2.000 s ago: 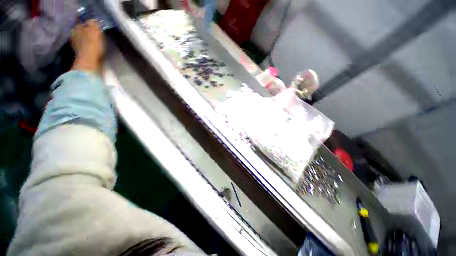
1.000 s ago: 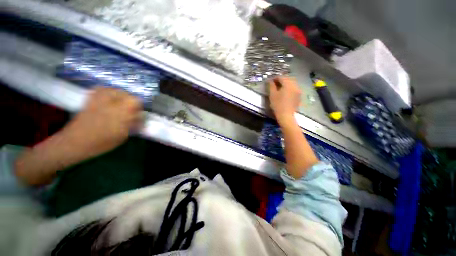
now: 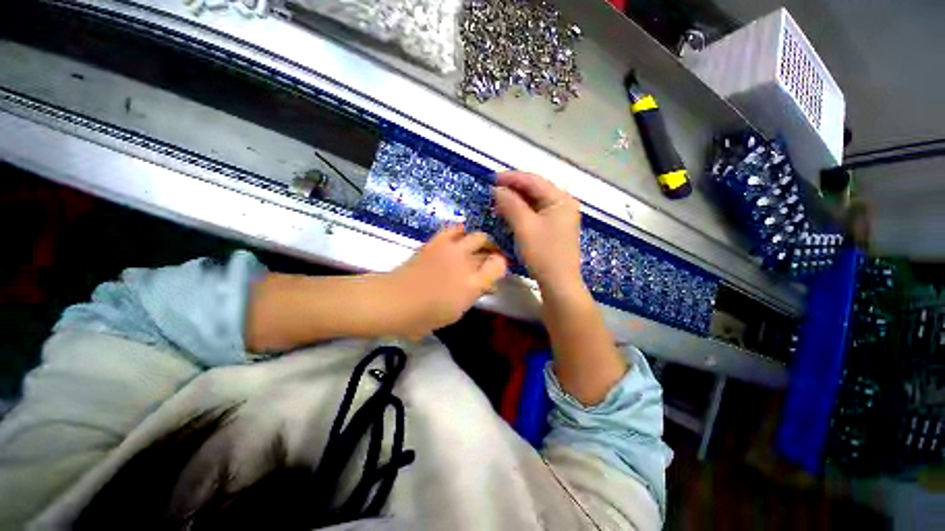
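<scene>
A blue circuit board (image 3: 414,192) lies between the line rails under my hands, its left part bare to view. A second blue circuit board (image 3: 648,275) lies to its right between the rails. My left hand (image 3: 456,275) is over the front edge of the left board, fingers bent. My right hand (image 3: 544,223) is over the right part of the same board, thumb and fingertips close together. Whether either hand holds a small part is too small to tell. A pile of metal-leaded parts (image 3: 518,52) lies on the grey shelf behind.
The front rail (image 3: 207,199) runs before me. On the shelf are a clear bag of white parts (image 3: 399,23), a black-yellow utility knife (image 3: 657,137), a white slotted basket (image 3: 782,78) and stacked boards with silver parts (image 3: 762,197). A blue bin (image 3: 819,363) stands at the right.
My left hand and the left board have moved right along the rails, up to the second board. My right hand has moved from the metal-leaded parts to the left board.
</scene>
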